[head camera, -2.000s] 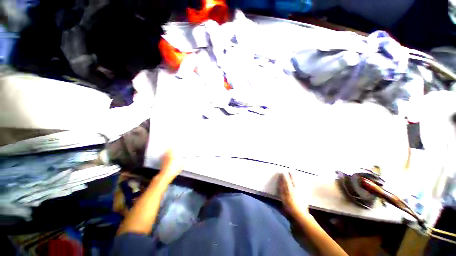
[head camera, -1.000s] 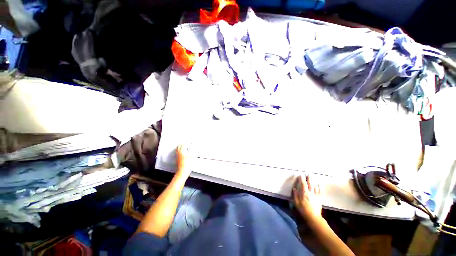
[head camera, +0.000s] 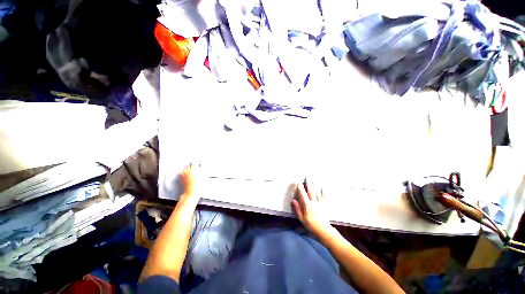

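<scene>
A pale fabric strip (head camera: 244, 179) lies along the near edge of the white table, showing mostly as a thin dark line. My left hand (head camera: 190, 179) rests at the strip's left end, near the table's front left corner; glare hides whether its fingers pinch the cloth. My right hand (head camera: 309, 205) rests on the strip around its middle, fingers a little apart and pointing away from me. The line continues faintly to the right of it. The iron (head camera: 432, 198), with a reddish-brown handle, stands at the right of the table, touched by neither hand.
Loose strips (head camera: 270, 109) lie tangled at the back left, beside an orange cloth (head camera: 172, 45). A tied blue-grey bundle (head camera: 397, 43) lies at the back right. Stacked garment pieces (head camera: 52, 212) are left of the table. The iron's cord (head camera: 515, 246) runs off right.
My right hand has moved left along the strip, closer to my left hand and away from the iron. My left hand stays at the left end. The camera view has shifted.
</scene>
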